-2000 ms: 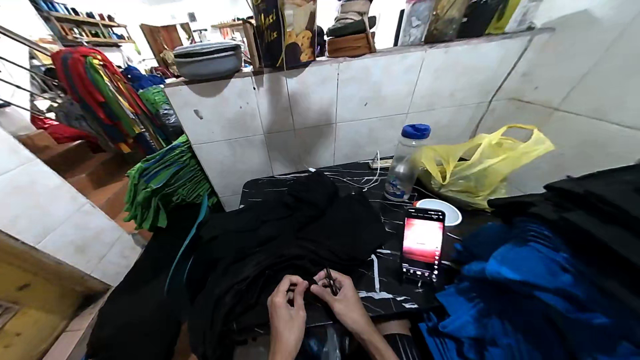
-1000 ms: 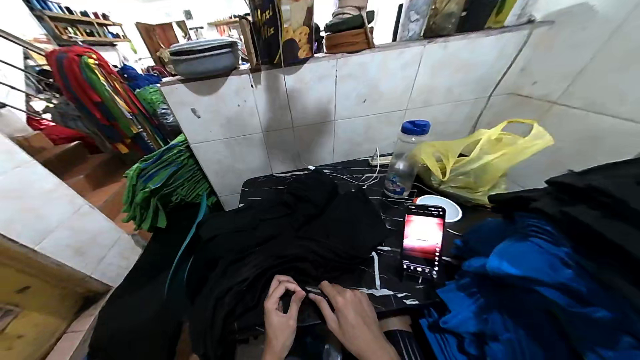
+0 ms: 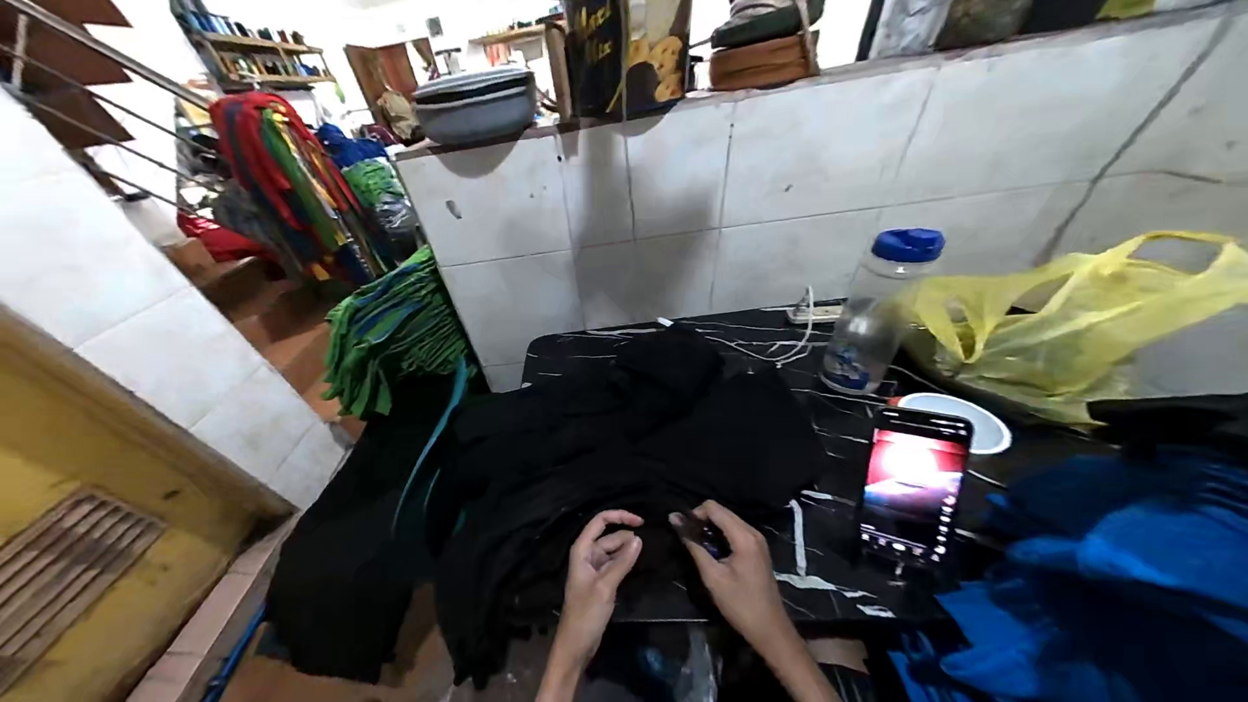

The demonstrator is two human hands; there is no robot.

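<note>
A heap of black fabric covers much of a black marble-patterned table and hangs over its front edge. My left hand is at the near edge of the fabric, thumb and fingers curled with a small gap; whether it pinches any cloth cannot be told. Just to its right, my right hand has its fingers closed around a small dark object, too dark to name. A lit smartphone stands upright to the right of my right hand.
Behind the phone are a white lid or dish, a clear bottle with a blue cap and a yellow plastic bag. Blue fabric lies at right, folded green cloth at left. A tiled wall bounds the table's far side.
One second ago my hands were close together at the fabric's edge, with my right hand flatter. Now they are a little apart, and my right hand is curled around the dark object.
</note>
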